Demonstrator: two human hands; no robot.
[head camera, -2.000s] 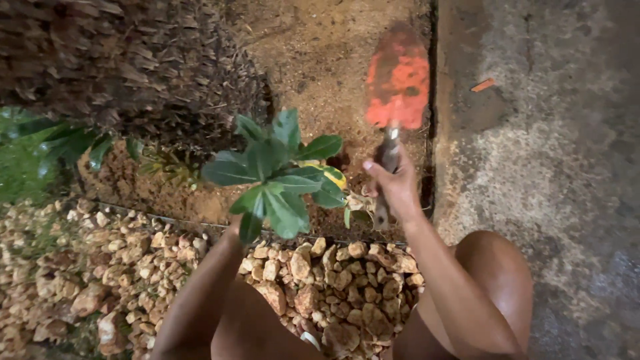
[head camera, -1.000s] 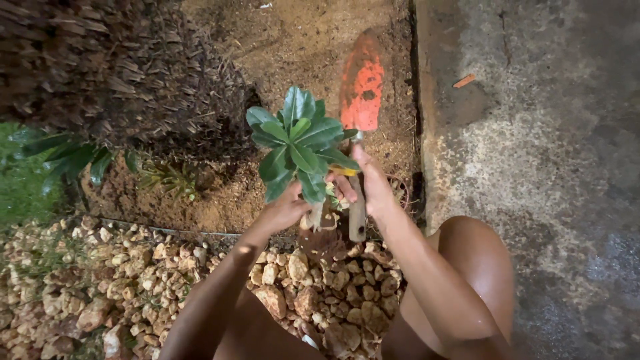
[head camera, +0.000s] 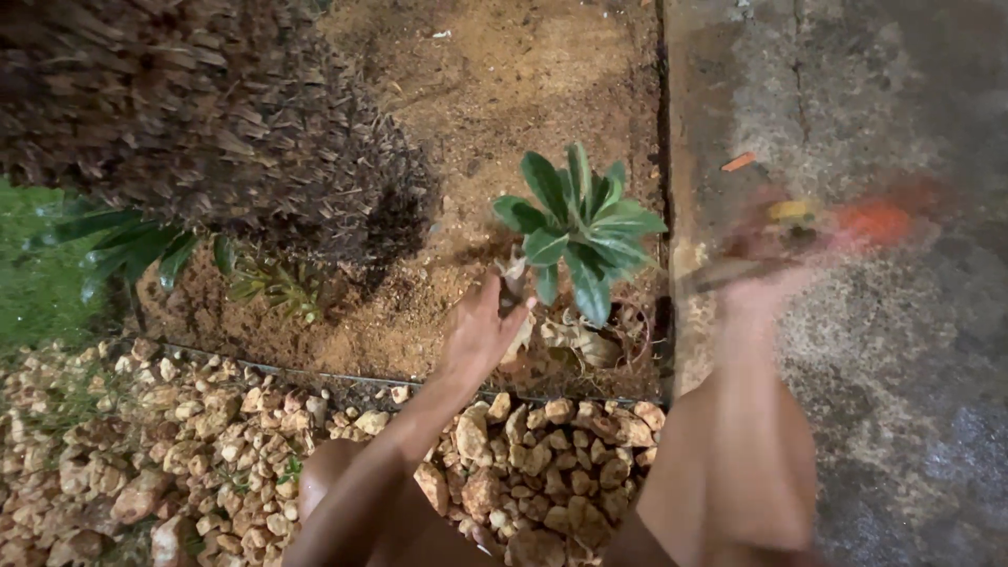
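Observation:
A leafy green plant (head camera: 583, 228) with a thick pale stem leans over the soil, right of the middle. My left hand (head camera: 484, 319) is at the base of its stem, thumb and fingers on either side; whether it grips the stem is not clear. Over the concrete, my right hand (head camera: 768, 272) is blurred by motion, holding a trowel with an orange-red blade (head camera: 878, 220) that points right. A yellow thing (head camera: 791, 210) shows at that hand, too blurred to name. Thick pale roots (head camera: 587, 342) lie below the leaves.
A rough palm trunk (head camera: 236, 134) fills the upper left, with a small plant (head camera: 287, 287) beneath it. Light brown stones (head camera: 181, 441) border the soil bed (head camera: 504, 87) along a thin edging. Wet concrete (head camera: 890, 378) runs down the right, with a small orange fragment (head camera: 739, 161) on it.
My right hand has swung with the trowel from beside the plant to the right, over the concrete. The plant's leaves now lean further right, and the roots below them have come into view.

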